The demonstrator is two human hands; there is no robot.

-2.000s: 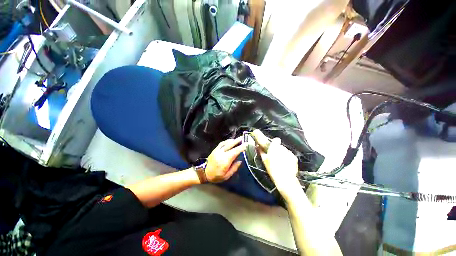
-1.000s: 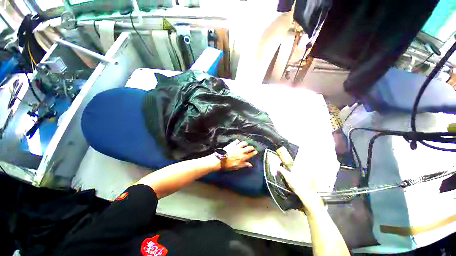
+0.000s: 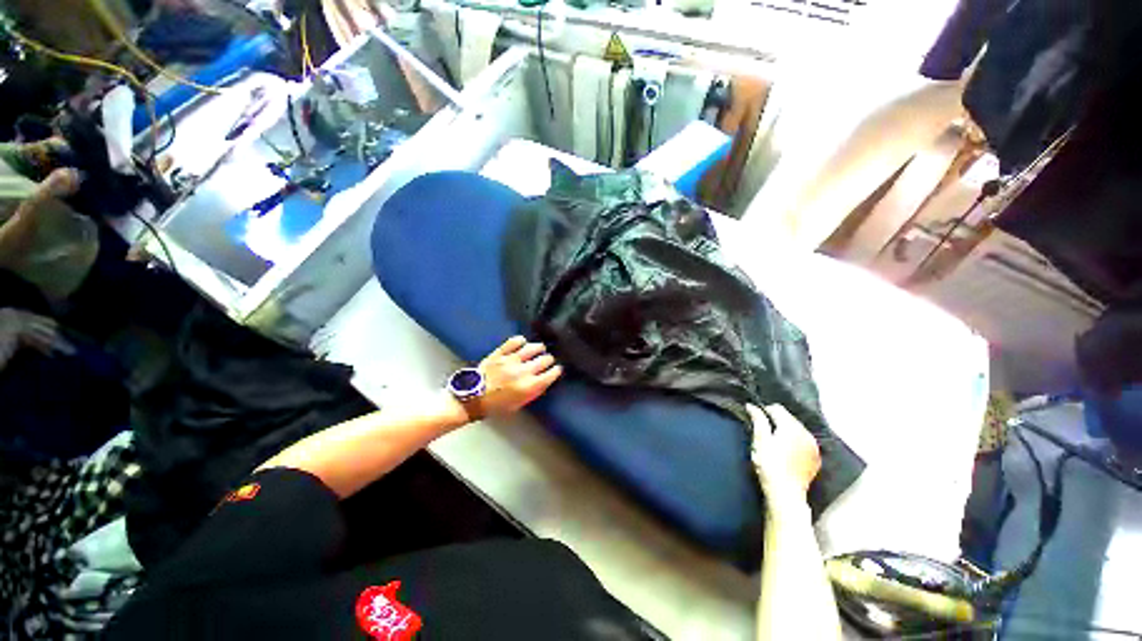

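A black garment (image 3: 670, 294) with its shiny, crinkled side up lies over the far side and middle of the long blue padded board (image 3: 445, 244). My left hand (image 3: 516, 376), with a watch on its wrist, lies at the garment's near left edge on the board; whether its fingers grip cloth is hard to tell. My right hand (image 3: 785, 448) pinches the garment's near edge toward the board's right end. The steam iron (image 3: 908, 591) with its tan handle stands at the table's near right corner, out of my hands.
The white table (image 3: 895, 319) lies under the board. A sewing machine station (image 3: 294, 163) is at the left. Dark clothes (image 3: 1077, 188) hang at the right. Black cloth and checked garments (image 3: 107, 507) are heaped at the left, where another person's hand (image 3: 44, 207) shows.
My right hand has let go of the iron, which now sits at the near right corner, and has taken the garment's edge. My left hand has moved left along the garment. The camera view has shifted.
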